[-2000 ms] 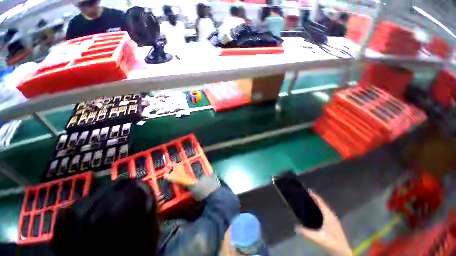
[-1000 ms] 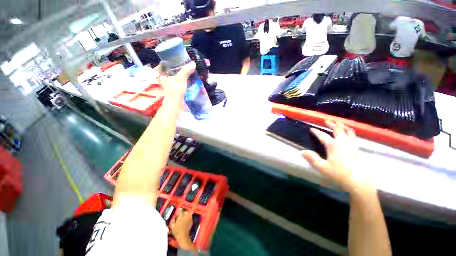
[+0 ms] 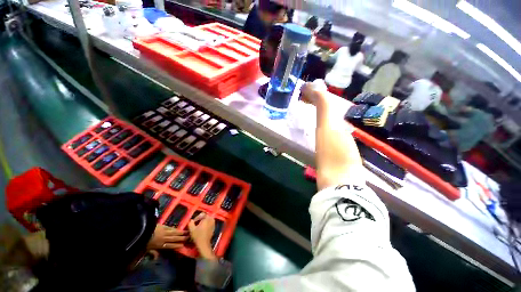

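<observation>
A clear blue water bottle (image 3: 285, 74) stands upright on the white shelf. My right hand (image 3: 314, 91) is at the end of my outstretched arm, just right of the bottle, beside a dark object partly behind the bottle. The hand is small and blurred, with its fingers partly hidden, so I cannot tell whether it holds anything. A dark flat phone (image 3: 381, 161) lies on the shelf beside a red tray edge (image 3: 405, 162), partly behind my forearm. My left hand is out of the picture.
A dark-haired worker's hands (image 3: 200, 228) are at a red phone tray (image 3: 243, 199) below the shelf. Another phone tray (image 3: 105, 174) and a black parts tray (image 3: 183, 122) lie nearby. Red trays (image 3: 220, 85) are stacked on the shelf, left of the bottle. Black trays (image 3: 420, 137) are at right.
The bottle, held in my left hand before, now stands on the shelf. My left hand has left view. My right hand has moved off the phone towards the bottle. The view has turned.
</observation>
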